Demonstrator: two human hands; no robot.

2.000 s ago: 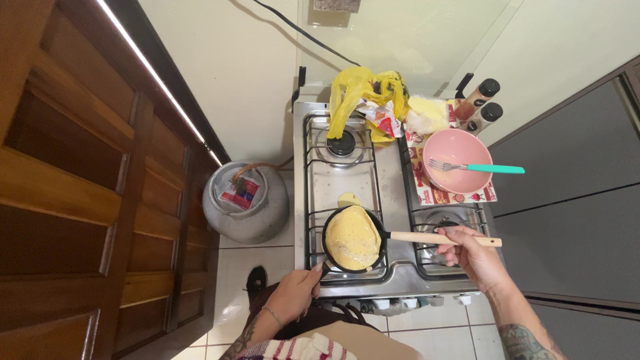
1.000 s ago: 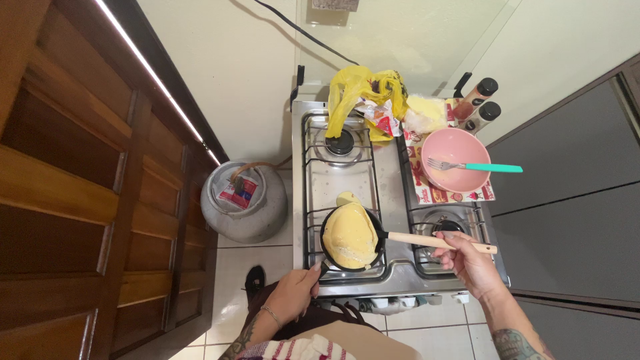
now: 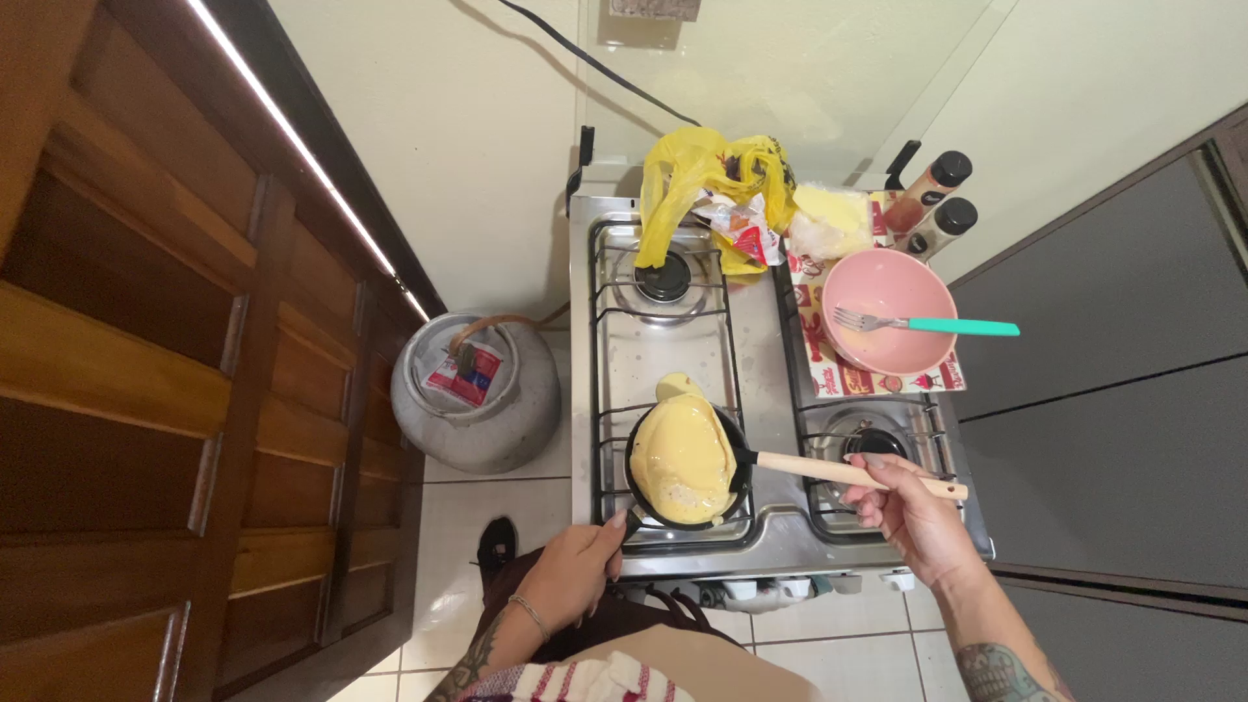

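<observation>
My left hand (image 3: 573, 573) grips the short black handle of a small frying pan (image 3: 746, 487) on the front left burner of the gas stove. A yellow omelette or pancake (image 3: 682, 458) lies in the pan, its upper surface wet and shiny, its far edge reaching the rim. Beyond the rim a small yellow spill (image 3: 675, 385) lies on the stove. My right hand (image 3: 907, 502) holds the pale wooden handle of a spatula (image 3: 829, 470); its black head is mostly hidden at the right side of the food.
A pink bowl (image 3: 892, 356) with a turquoise-handled fork (image 3: 960, 327) sits on a patterned mat at the right. Behind are two spice bottles (image 3: 931, 185), a clear bag of yellow food (image 3: 834, 219) and a yellow plastic bag (image 3: 673, 185). A gas cylinder (image 3: 478, 429) stands left of the stove.
The food in the pan has changed shape, and its top now looks wetter and smoother than the drier, browned surface seen earliest. Both hands keep their holds.
</observation>
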